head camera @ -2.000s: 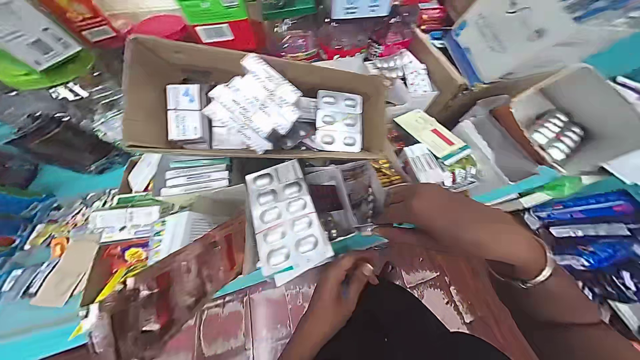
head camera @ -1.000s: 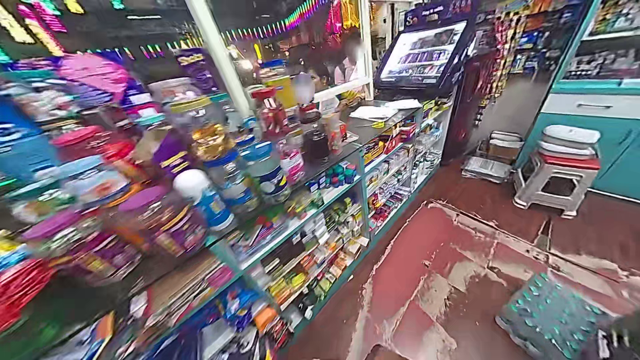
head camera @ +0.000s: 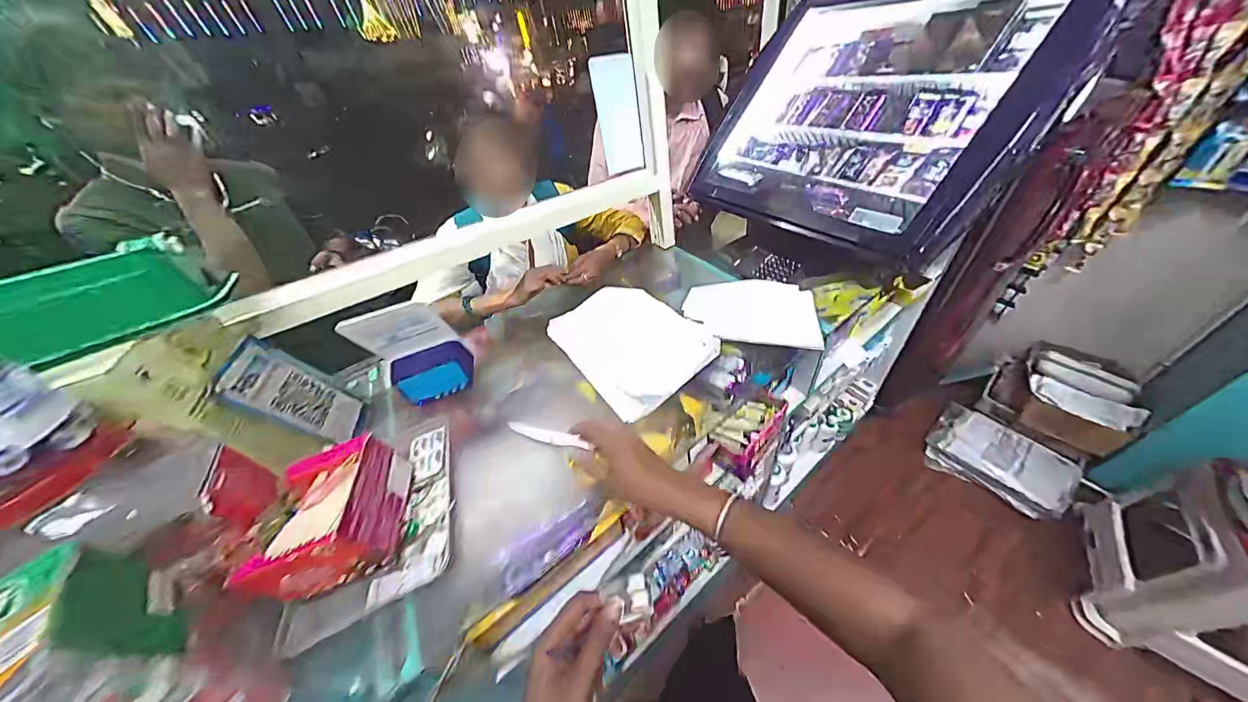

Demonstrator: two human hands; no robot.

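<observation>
Over the glass counter (head camera: 487, 487), my right hand (head camera: 619, 463) holds a thin white object (head camera: 548, 435), which points to the left; what it is I cannot tell. My left hand (head camera: 573, 643) is low at the counter's near edge, its fingers curled, and blur hides whether anything is in it. Sheets of white paper (head camera: 634, 341) lie on the counter just beyond my right hand. Left of them stands a blue plastic box (head camera: 429, 370) with its lid up. A pink and red box of packets (head camera: 327, 517) sits to the left of both hands.
A white frame (head camera: 439, 249) runs along the counter's far side. Beyond it are several people, one (head camera: 526, 253) with hands at the counter. A large lit display (head camera: 877, 117) stands at the back right. Stacked papers (head camera: 1004, 453) and a stool (head camera: 1160, 565) are on the floor at right.
The view has swung from boxes of blister packs, across the shop, to the glass counter. My right hand now extends over the counter with the white object.
</observation>
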